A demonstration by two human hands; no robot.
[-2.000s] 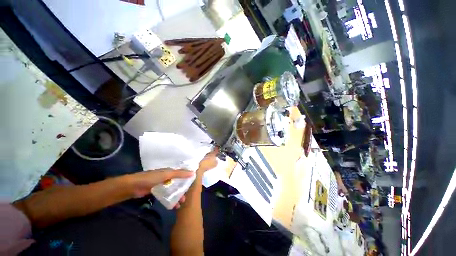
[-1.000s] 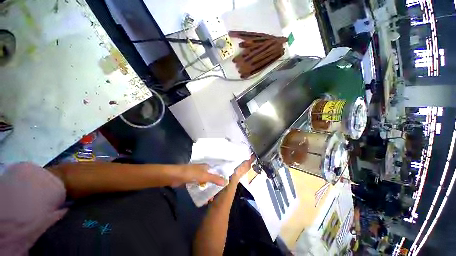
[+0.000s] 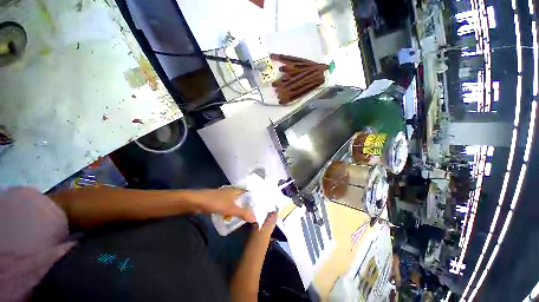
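My left hand [image 3: 221, 203], its arm coming in from the picture's left, is shut around a translucent white squeeze bottle [image 3: 226, 225], mostly hidden by the fingers. My right hand [image 3: 265, 225], its arm rising from the bottom, grips a crumpled white cloth [image 3: 259, 197]. The hands are close together and the cloth meets the bottle's side; fingertips are partly hidden. Both are just off the near end of the roller machine [image 3: 312, 137], with its steel bed, green housing [image 3: 381, 113] and small end fittings [image 3: 310, 203].
Two amber-filled tanks [image 3: 346, 184] stand beside the machine. Dark grey strips [image 3: 312, 239] lie on white paper. A brown strip bundle [image 3: 298, 79] and sockets with cables [image 3: 263, 69] lie at the top. A round bucket [image 3: 168, 141] sits beside the stained bench [image 3: 88, 88].
The white cloth, spread out before, is now bunched around my right hand, by my left. The view swung, then shifted slightly, moving the machine in the picture.
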